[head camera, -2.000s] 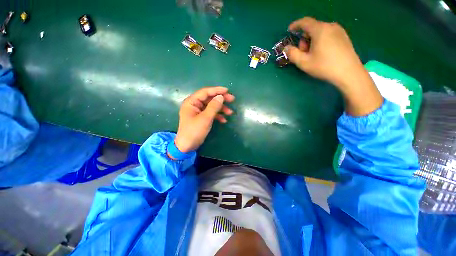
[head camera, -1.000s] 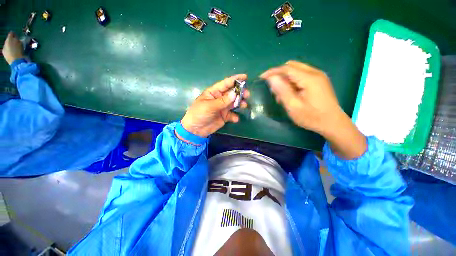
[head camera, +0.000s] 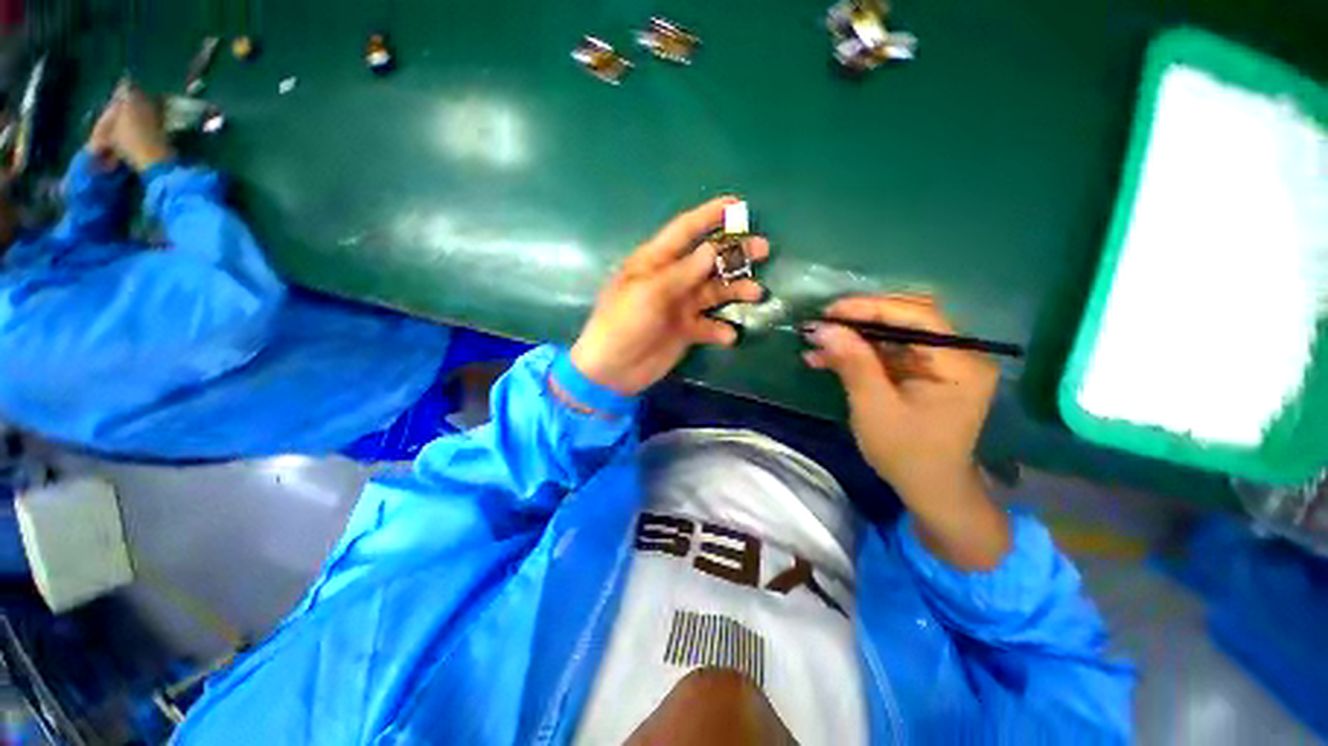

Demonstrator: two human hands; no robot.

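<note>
My left hand (head camera: 663, 299) holds a small electronic module (head camera: 733, 260) at its fingertips, above the green bench. The module has a silver frame and a dark middle, with a white piece (head camera: 736, 217) standing out at its far end. My right hand (head camera: 910, 386) holds a slim black tool (head camera: 932, 338) between thumb and fingers. The tool lies nearly level, its narrow tip pointing left toward the module but apart from it. The tip is blurred.
Blurred modules lie at the back of the green bench (head camera: 481, 190), two near the middle (head camera: 667, 40) and a cluster (head camera: 868, 35) farther right. A green tray (head camera: 1095, 335) of white pieces stands at right. Another person's hands (head camera: 131, 128) work at far left.
My left hand took hold of a module, and its white end now shows. My right hand left the module cluster and now holds the black tool. The view has shifted, showing the tray more fully.
</note>
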